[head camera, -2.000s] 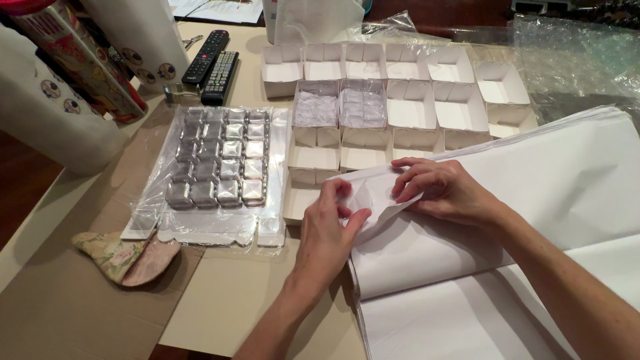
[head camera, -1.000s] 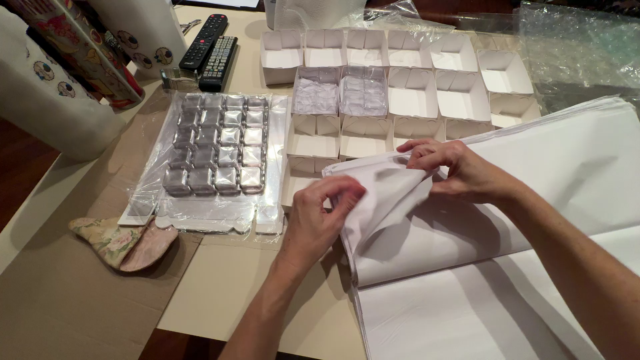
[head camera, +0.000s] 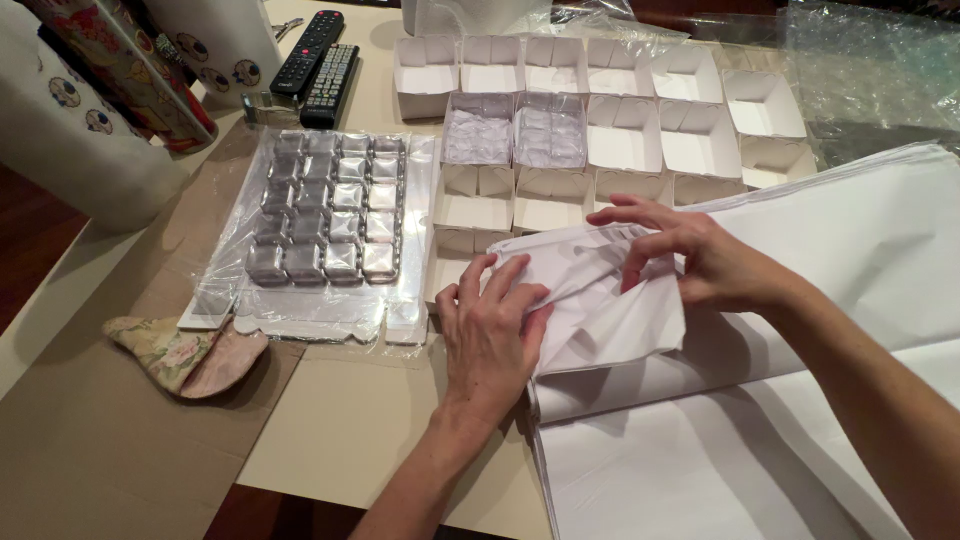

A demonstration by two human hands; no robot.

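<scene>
A small sheet of white tissue paper (head camera: 600, 307), creased and partly lifted, lies over the near left corner of a large folded stack of white paper (head camera: 750, 442). My left hand (head camera: 495, 322) rests on the small sheet's left side with its fingers spread. At the sheet's right part is my right hand (head camera: 675, 251), its fingers curved and apart; whether they pinch the paper cannot be told. Behind the hands stand rows of small white card boxes (head camera: 626, 135). Two of them hold clear plastic with small compartments, one at the left (head camera: 478, 131) and one beside it (head camera: 551, 131).
Plastic-wrapped clear moulded trays (head camera: 330, 210) lie left of the boxes. Two remote controls (head camera: 326, 75) are behind them. A floral fabric piece (head camera: 176, 352) lies on brown cardboard (head camera: 112, 450). Printed rolls (head camera: 127, 75) stand at the far left, and clear plastic wrap (head camera: 870, 75) is at the back right.
My left hand has gone from bunched fingers to spread ones lying on the small sheet. The sheet, raised between my hands earlier, now lies lower and more spread out.
</scene>
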